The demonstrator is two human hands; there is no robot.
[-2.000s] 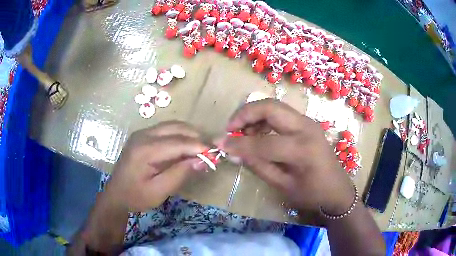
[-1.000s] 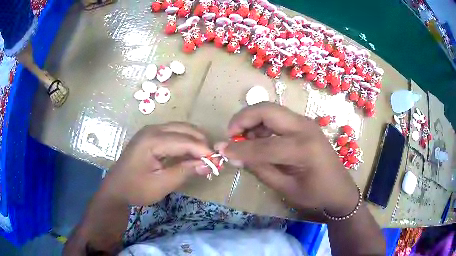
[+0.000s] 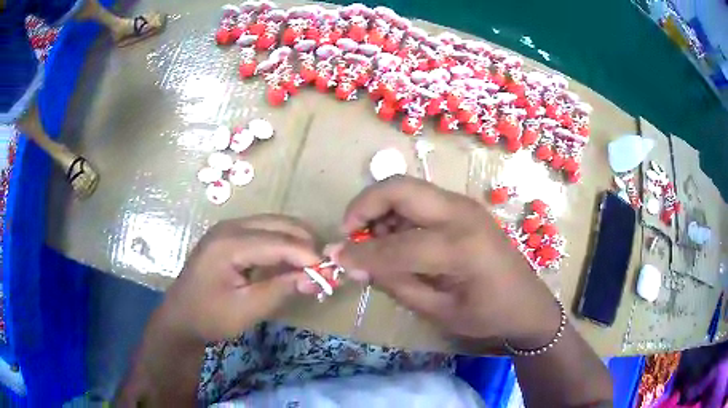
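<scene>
My left hand (image 3: pixel 243 271) pinches a small red-and-white figurine body (image 3: pixel 322 276) between thumb and fingertips, in front of me. My right hand (image 3: pixel 423 255) meets it there; its thumb and index fingertips touch the figurine's right side. A red figurine part (image 3: pixel 362 235) shows between the curled fingers of my right hand. Whether my right fingertips also pinch a tiny part is too small to tell. Several round white bases (image 3: pixel 241 173), some with red marks, lie loose to the left of my hands.
Dense rows of red-and-white figurines (image 3: pixel 431 76) span the back. A white disc (image 3: pixel 388 164) and pale stick (image 3: pixel 424 158) lie beyond my hands. At right are a red figurine pile (image 3: pixel 540 235), black phone (image 3: pixel 607 259), white lid (image 3: pixel 649 282) and translucent bottle (image 3: pixel 629 152). Figure legs (image 3: pixel 60 155) stand left.
The view has shifted, so the bench things sit a little further left in the picture. Both hands stay together at the figurine, with little change in grip.
</scene>
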